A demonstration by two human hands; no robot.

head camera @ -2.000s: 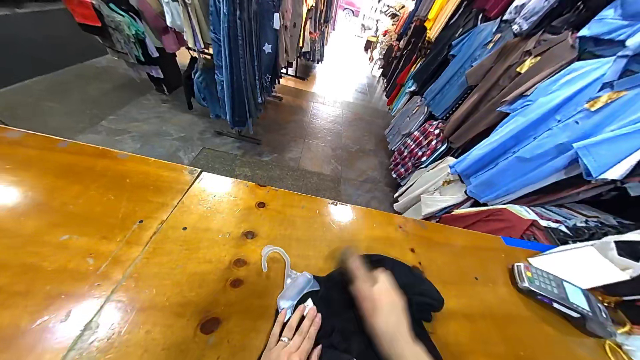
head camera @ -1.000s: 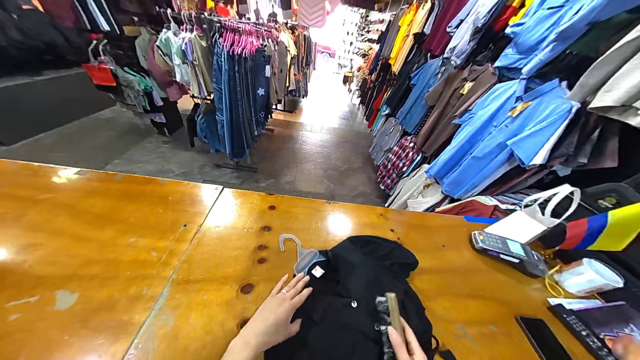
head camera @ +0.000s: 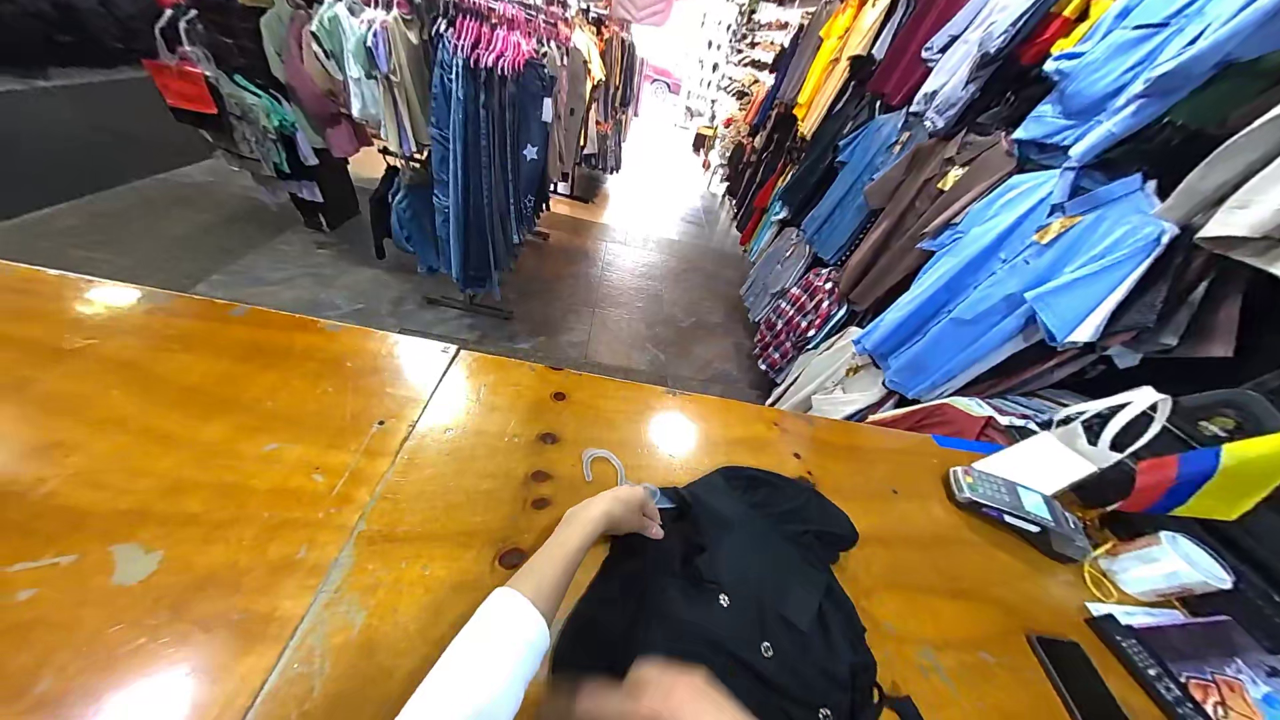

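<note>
A black hooded garment (head camera: 740,580) with round metallic buttons lies on the varnished wooden counter (head camera: 250,450). The hook of a pale plastic hanger (head camera: 603,463) sticks out at its collar. My left hand (head camera: 628,512), in a white sleeve, has its fingers curled onto the collar beside the hanger; the grip itself is partly hidden. Low in the view, my right hand (head camera: 660,692) is blurred over the lower part of the garment, and its fingers cannot be made out.
At the right of the counter are a card terminal (head camera: 1018,510), a white paper bag (head camera: 1065,450), a white cup (head camera: 1165,567), a black phone (head camera: 1075,678) and a keyboard (head camera: 1140,665). Racks of jeans (head camera: 490,170) and blue shirts (head camera: 1030,260) stand beyond the front edge.
My left hand has gone from lying flat on the garment to curling at its collar by the hanger. My right hand, which held a light strip-like object one second ago, is now lower and blurred.
</note>
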